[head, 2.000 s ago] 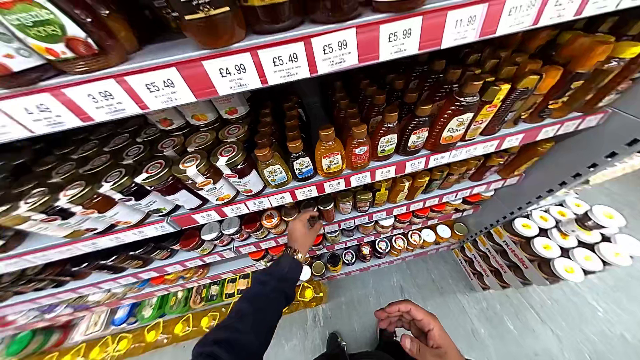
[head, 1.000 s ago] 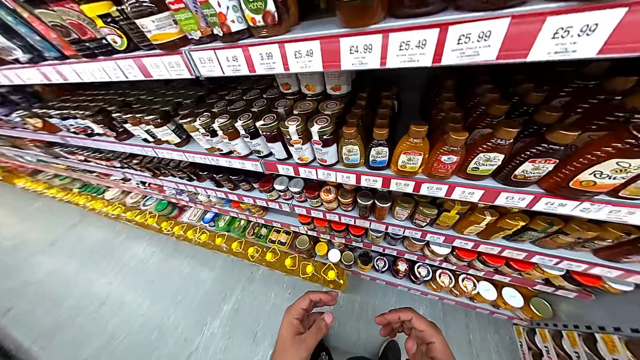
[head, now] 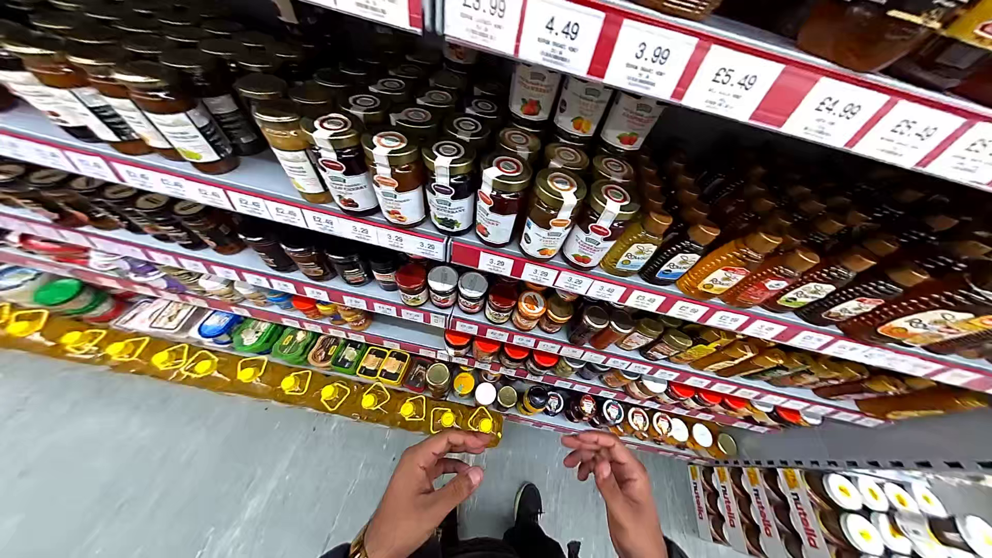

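My left hand [head: 426,492] is held low in front of me, palm inward, fingers bent and apart, holding nothing. To its right, my right hand [head: 616,492] is also empty, its fingers loosely curled. A gap separates the two hands, and neither touches the shelves. Just beyond my left fingertips stand large bottles of yellow oil with yellow caps [head: 446,418]. Above are shelves of glass jam jars with gold lids [head: 502,200], squeeze bottles of honey [head: 728,265] and small jars with red lids [head: 515,356].
A shelf edge with price labels [head: 651,58] runs across the top. At lower right stand trays of Nutella jars with white lids [head: 860,533]. Packs with green lids [head: 257,336] sit on a low shelf at left. My shoe [head: 528,504] is on the grey floor [head: 194,465].
Two seconds ago one hand reached to a jar on a lower shelf; it has since drawn back. Both hands now hover in front of me. The view has swung left along the shelves.
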